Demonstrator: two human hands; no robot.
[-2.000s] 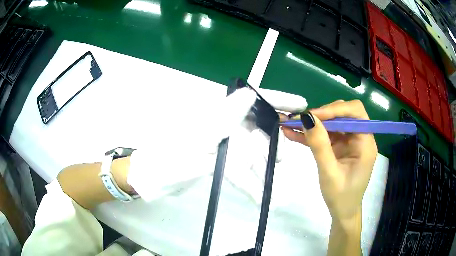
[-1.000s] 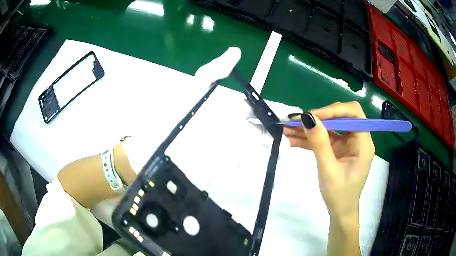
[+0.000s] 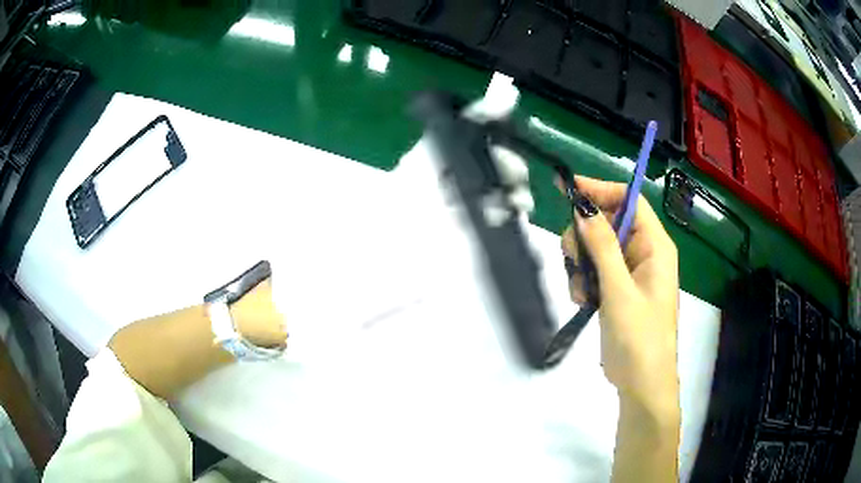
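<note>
A black phone middle frame [image 3: 491,231] is held up above the white sheet [image 3: 312,415], tilted and blurred by motion. My left hand [image 3: 505,184], in a white glove, is at the frame's upper part; some glove fingers show through and behind it, and the rest blends into the sheet. My bare right hand [image 3: 628,264], with dark nails, pinches the frame's right edge between thumb and fingers. Blue-purple tweezers [image 3: 638,174] are tucked in the same hand, pointing up. Their tips are hidden.
A second black frame [image 3: 127,179] lies on the sheet at the left. Another frame [image 3: 708,219] lies on the green surface [image 3: 312,104] at the right. Black trays [image 3: 566,57] are at the back, a red tray [image 3: 765,141] at the back right, more black trays [image 3: 784,377] at the right.
The held frame has been lifted and turned, its panel now facing away from the near edge. My right hand has gone from holding the tweezers level at the frame to gripping its edge, tweezers upright.
</note>
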